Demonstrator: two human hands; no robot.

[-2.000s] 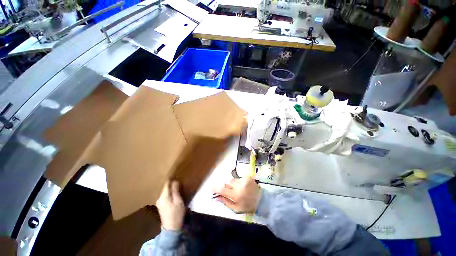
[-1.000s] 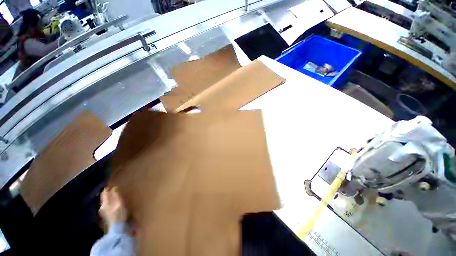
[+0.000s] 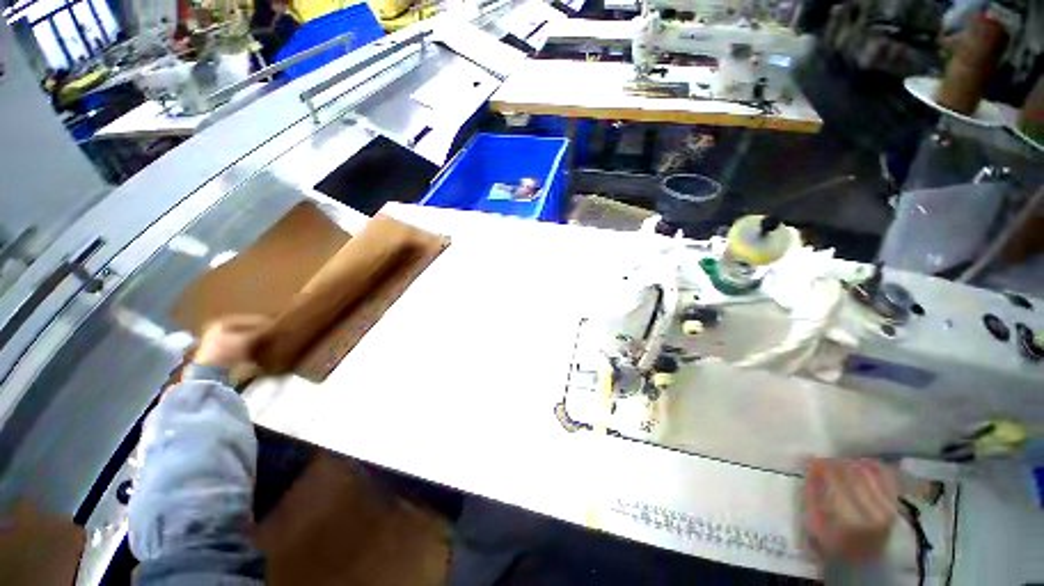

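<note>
My left hand (image 3: pixel 232 343) is at the left of the table, its fingers on the near end of a folded brown panel (image 3: pixel 361 286), which looks gripped there. Another flat brown panel (image 3: pixel 269 266) lies on the grey metal surface behind it. My right hand (image 3: pixel 849 504) is blurred, low over the table's front edge at the right; its fingers cannot be made out clearly. The sewing machine (image 3: pixel 778 389) stands at the right, with its needle area (image 3: pixel 630 378) showing no panel under it.
A blue bin (image 3: pixel 500 177) stands behind the white table (image 3: pixel 481 366). A bottle (image 3: pixel 756 246) and a white cloth (image 3: pixel 801 332) are on the machine head. A brown piece (image 3: pixel 355 527) hangs below the table's front edge. Thread cones (image 3: pixel 973 63) stand at the back right.
The large seamed panel has left my left hand and the tabletop; a brown piece now shows below the edge. My left hand has moved to the folded panel. My right hand has come into view at right.
</note>
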